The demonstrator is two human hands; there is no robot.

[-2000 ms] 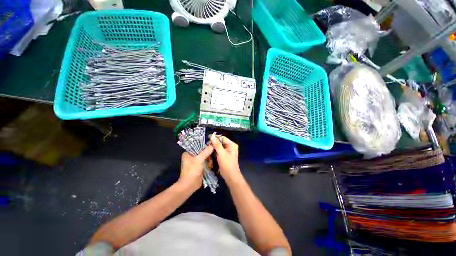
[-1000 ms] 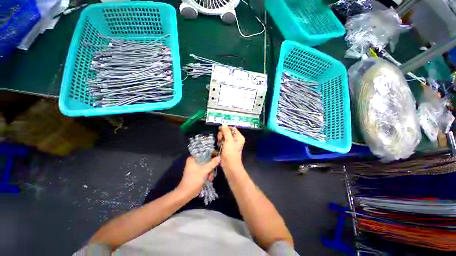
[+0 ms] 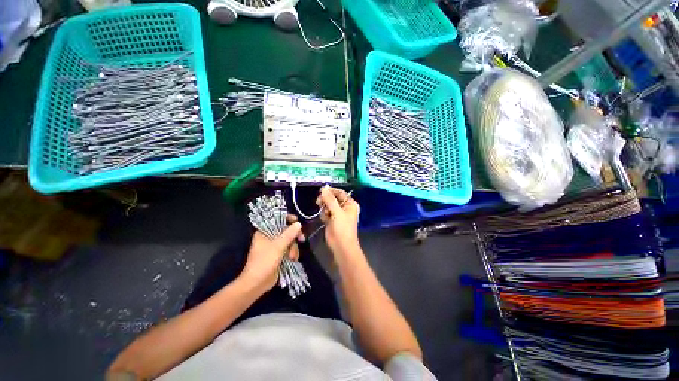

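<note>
My left hand (image 3: 269, 251) is closed around a bunch of short grey cable assemblies (image 3: 272, 216), connector ends fanned out at the top and tails below. My right hand (image 3: 340, 218) pinches a single grey lead at the front edge of the cream tester (image 3: 307, 141). A white loop (image 3: 298, 205) hangs from the tester's green-white front edge down to my right fingertips. A thin end of lead shows left of my right hand. My fingers hide the connector, so I cannot tell if it is plugged in.
A large turquoise basket (image 3: 207, 111) of grey leads stands left, a narrower one (image 3: 461, 141) right. Loose leads (image 3: 246, 98) lie beside the tester. A bagged cable coil (image 3: 521, 138), a fan (image 3: 253, 9), another turquoise basket (image 3: 406, 26) and hanging wires (image 3: 581, 301) surround the work.
The view has shifted, so the bench things stand further left in the picture. The white loop now shows between tester and right hand. The bunch remains in my left hand, its tips fanned.
</note>
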